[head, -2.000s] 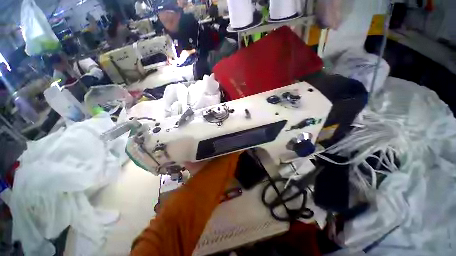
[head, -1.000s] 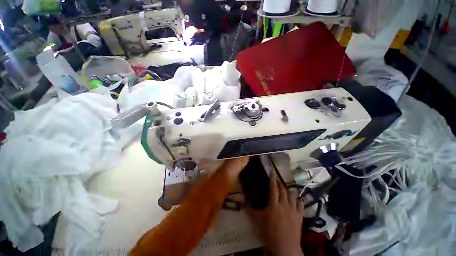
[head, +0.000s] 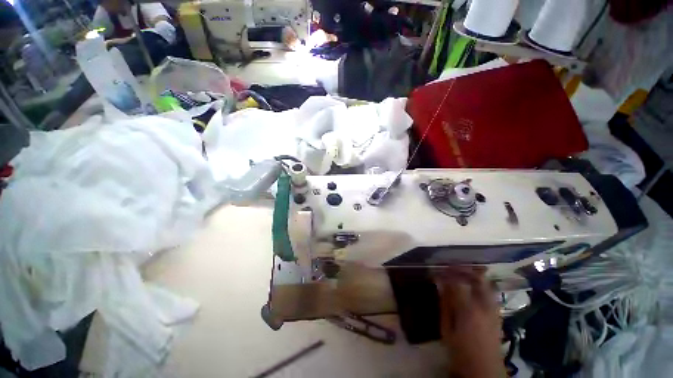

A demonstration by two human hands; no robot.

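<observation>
The long white lockstitch machine (head: 516,214) lies across the view, with a green strip at its needle end. A black slab (head: 417,306), possibly a smartphone, lies or stands below its dark display panel. My right hand (head: 472,314) is blurred at the slab's right side, fingers up under the machine arm; whether it grips the slab I cannot tell. My left hand and orange sleeve are not in view. Small dark snips (head: 367,327) lie on the table left of the slab. A thin dark rod-like tool (head: 291,359) lies near the front edge.
A large heap of white cloth (head: 103,199) covers the table's left side, with more (head: 347,133) behind the machine. A red folder (head: 502,118) and white thread cones (head: 491,16) are behind. White strips (head: 627,295) hang at right. A person's hands show at another machine.
The view has shifted, bringing the machine lower and further right. My left arm in its orange sleeve has left the view. My right hand has moved up beside the slab. The rod-like tool now shows.
</observation>
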